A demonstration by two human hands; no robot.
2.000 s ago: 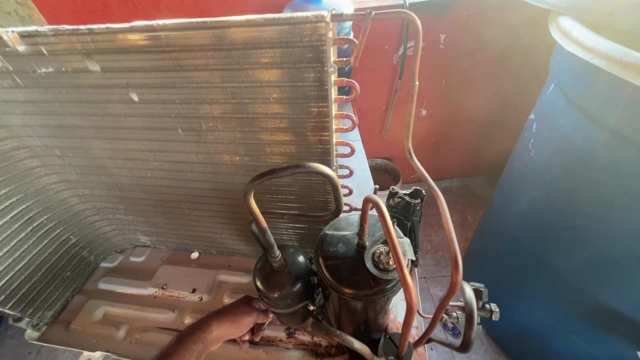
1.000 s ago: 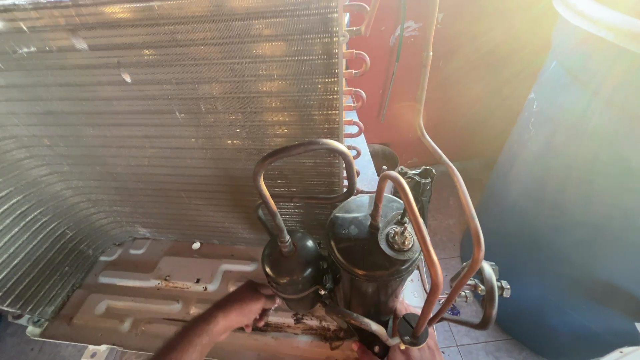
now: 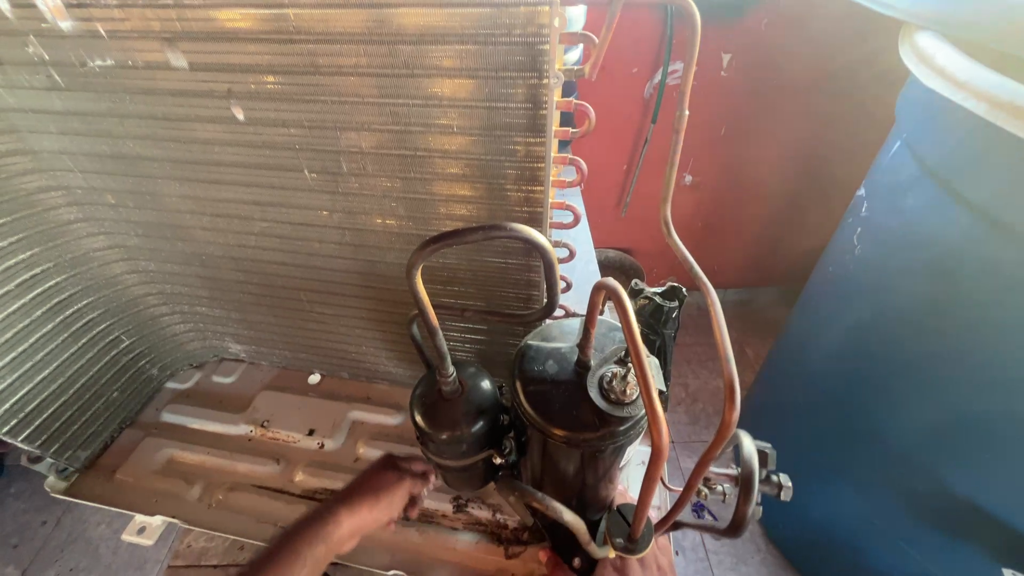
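A black compressor [image 3: 572, 416] with a smaller black accumulator [image 3: 458, 424] strapped at its left stands on the metal base pan [image 3: 264, 472] of an outdoor air-conditioner unit. Copper tubing [image 3: 652, 400] loops from the compressor's top, and a duller pipe [image 3: 416, 280] from the accumulator. My left hand [image 3: 392, 492] is at the accumulator's lower left side, fingers bent; whether it grips is unclear. My right hand [image 3: 640, 560] shows only in part, low at the compressor's foot beside a black round piece [image 3: 630, 528]; its fingers are mostly hidden. Service valves [image 3: 756, 484] stand at the right.
The finned condenser coil [image 3: 280, 176] with copper return bends [image 3: 570, 172] rises behind and at the left. A large blue barrel [image 3: 912, 344] stands at the right. A red wall [image 3: 744, 144] is behind. A long copper pipe [image 3: 676, 176] curves down near the compressor.
The view has shifted over the last two seconds. Both hands stay low by the compressor and accumulator; the right hand shows near the compressor's foot one second ago and now.
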